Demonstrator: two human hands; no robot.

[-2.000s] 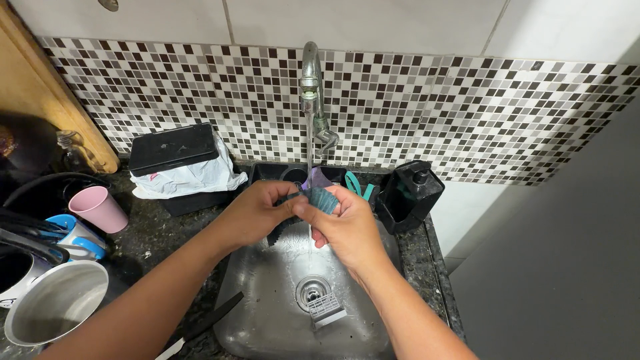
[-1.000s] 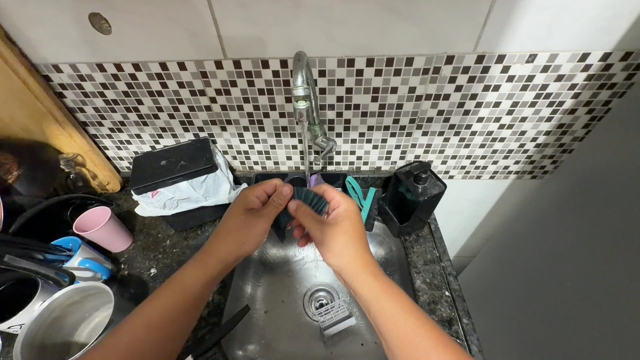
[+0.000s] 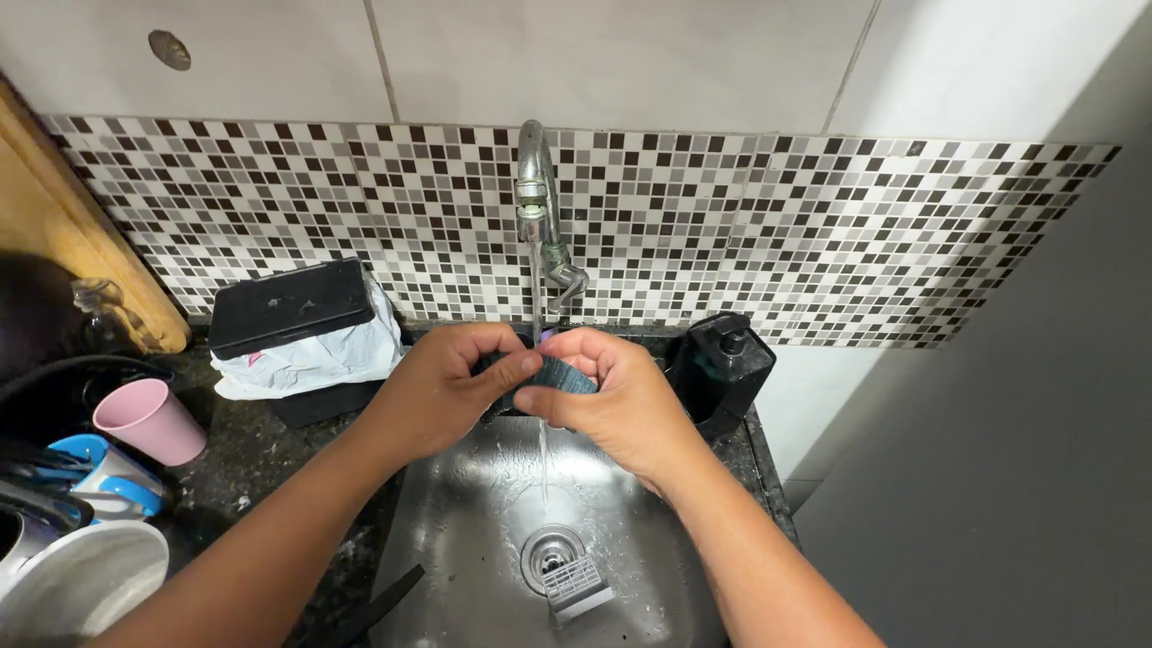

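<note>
Both my hands hold a small dark blue-green ribbed piece (image 3: 565, 376) under the running tap (image 3: 534, 193), above the steel sink (image 3: 468, 504). My left hand (image 3: 459, 382) pinches its left side between thumb and fingers. My right hand (image 3: 612, 387) grips the right side, with its thumb across the front. Water runs down past the piece into the basin. What the piece is exactly cannot be told, as fingers cover much of it. A small gray and white slotted plastic part (image 3: 576, 585) lies against the drain strainer (image 3: 551, 551).
A black bin with a white bag (image 3: 310, 364) stands back left, a black soap dispenser (image 3: 724, 369) back right. Left are a pink cup (image 3: 151, 421), a blue-and-white mug (image 3: 112, 481) and a metal pot (image 3: 99, 576). A black-handled utensil (image 3: 391, 601) lies by the sink's left edge.
Both hands stay on the ribbed piece beneath the tap, and its angle between the fingers has shifted. The turquoise item seen earlier beside the right hand is now out of sight.
</note>
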